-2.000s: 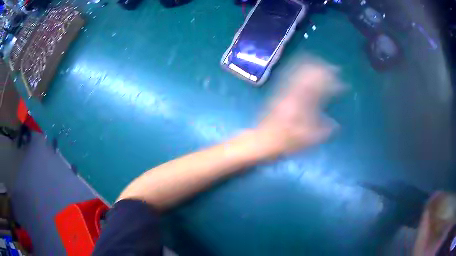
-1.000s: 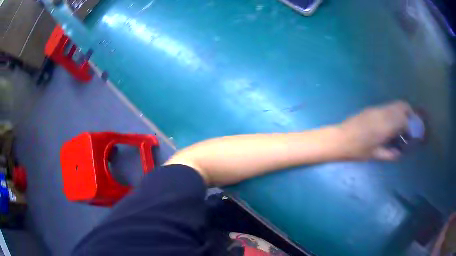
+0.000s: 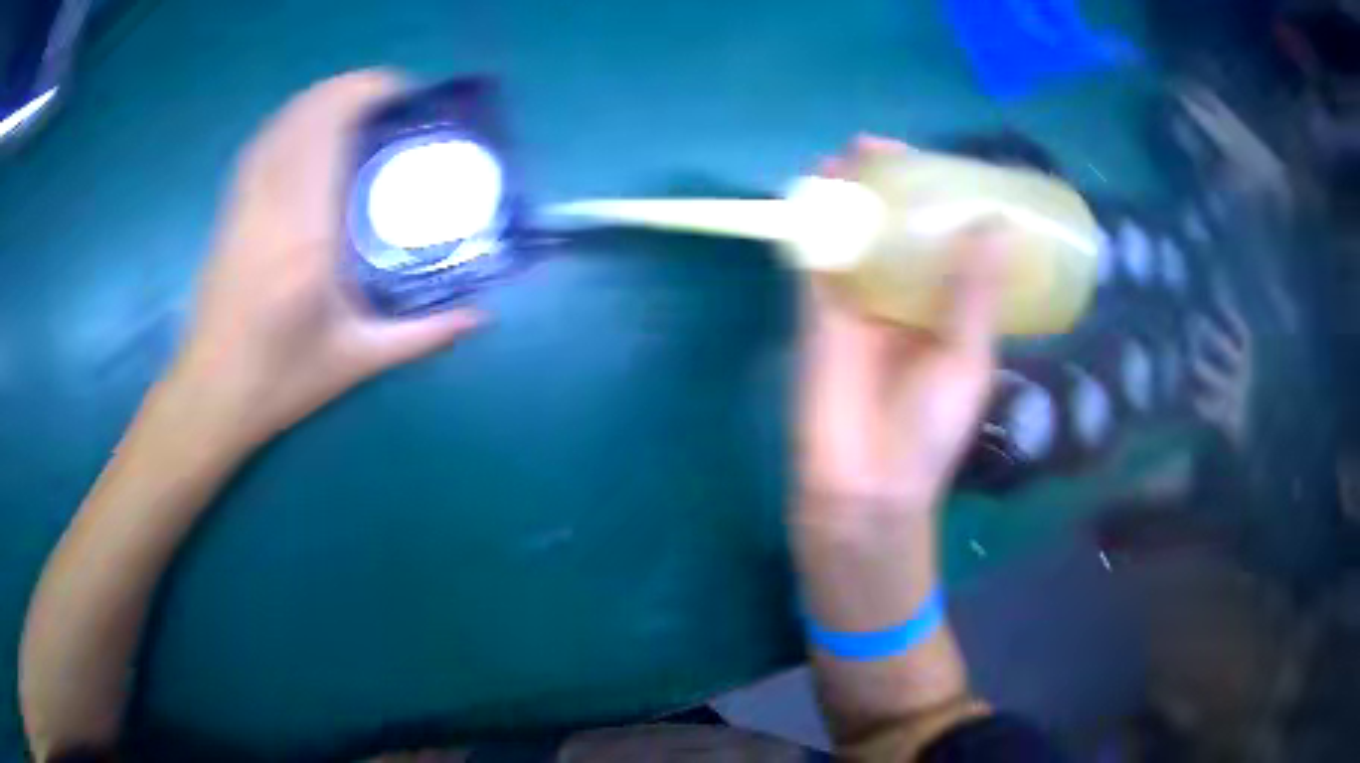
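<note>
A speaker unit [image 3: 436, 197], a black squarish housing with a bright silver-white disc, is held in my left hand [image 3: 296, 246], fingers and thumb around its left side. My right hand [image 3: 902, 358] is closed around a translucent yellowish glue bottle [image 3: 992, 246], lying sideways. Its long pale nozzle [image 3: 671, 216] points left, with the tip close to the right edge of the housing. Blur hides whether the tip touches it. No glue bead can be made out.
Rows of blurred black speakers with pale discs [image 3: 1029, 418] stand at the right side of the green table [image 3: 552, 581]. A bright blue object [image 3: 1037, 45] lies at the top right. The edge of a dark object [image 3: 33, 90] shows at the top left.
The view has swung right. My left hand, earlier reaching to a small round-faced item at the right, now holds the speaker unit up. My right hand has come into clear view with the glue bottle.
</note>
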